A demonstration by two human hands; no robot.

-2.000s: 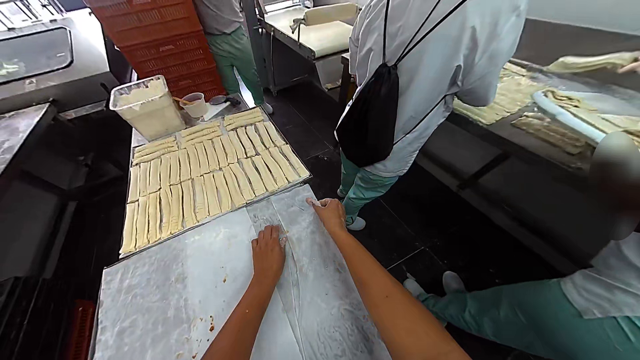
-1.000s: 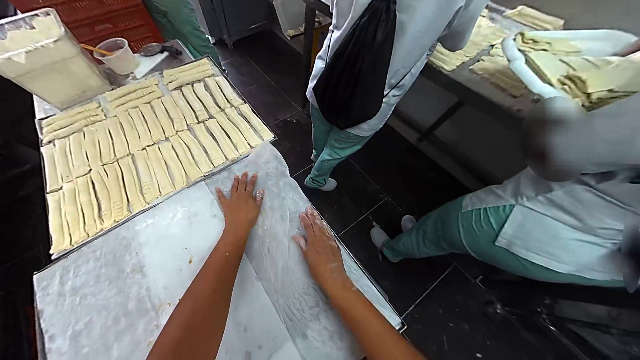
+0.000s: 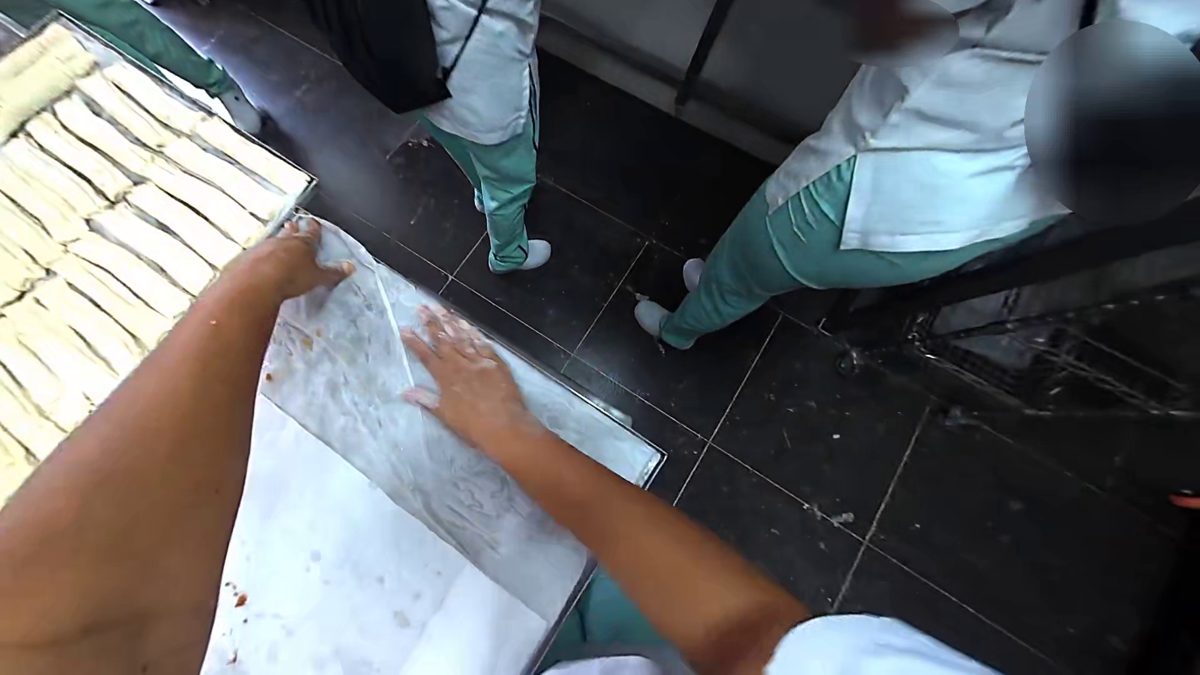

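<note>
A tray (image 3: 652, 459) lined with translucent, stained sheets lies in front of me. One such sheet (image 3: 469, 497), apparently baking paper, runs along its far right side, overlapping a whiter sheet (image 3: 328, 553). My left hand (image 3: 292, 262) rests at the sheet's upper corner, beside the neighbouring tray, thumb spread from the fingers. Flat on the same sheet, near the tray's right edge, lies my right hand (image 3: 464, 375), fingers apart. Neither hand is closed around anything. Strips of pale dough (image 3: 141, 225) lie in rows on the neighbouring tray (image 3: 305, 187) at the left.
Beyond the tray, a person in green trousers (image 3: 506, 187) stands on the dark tiled floor (image 3: 750, 450). Another person (image 3: 797, 234) is at the right, near a dark metal frame (image 3: 1031, 366). A third person's leg (image 3: 178, 56) shows behind the dough tray.
My left hand has moved up the sheet to its corner beside the dough tray. My right hand remains flat on the sheet. The view has swung to the right and down.
</note>
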